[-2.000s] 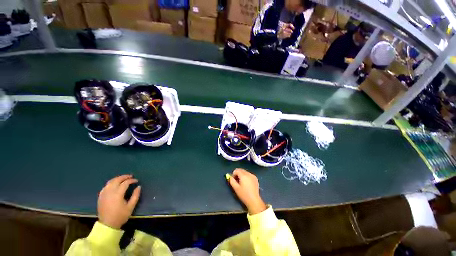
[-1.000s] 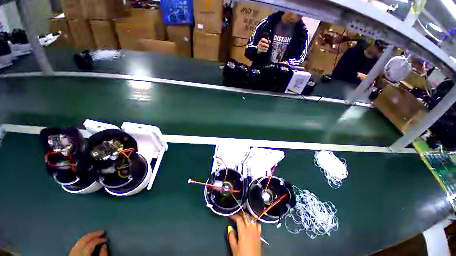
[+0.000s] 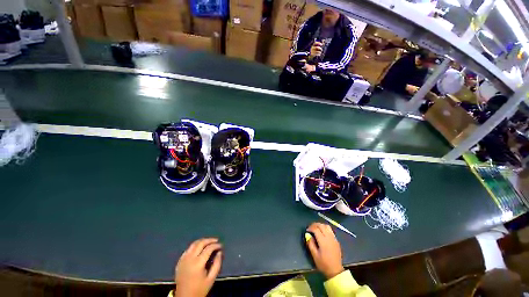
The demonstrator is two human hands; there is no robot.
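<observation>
My left hand (image 3: 198,267) rests on the green bench near its front edge, fingers loosely curled, holding nothing visible. My right hand (image 3: 325,248) lies on the bench below the right pair of units, with a yellow band on one finger, also holding nothing visible. Just above it lies a thin pale tool (image 3: 337,225). Two white-rimmed base housings (image 3: 321,188) with black interiors and red wires stand side by side, the right one (image 3: 364,194) tilted. Left of them stand two finished head-and-base units (image 3: 181,156), open, with boards and wires showing; the second (image 3: 231,158) is beside the first.
White thin loops (image 3: 390,214) lie beside the right base, more loops (image 3: 396,174) behind it and another pile (image 3: 17,143) at far left. A pale rail (image 3: 95,133) runs behind the units. Green boards (image 3: 493,185) are at far right. Two people are across the line.
The view has shifted. The two finished units now stand nearer the base pair. The right base has tilted and turned. My right hand has drawn back from the bases, and the pale tool shows fully.
</observation>
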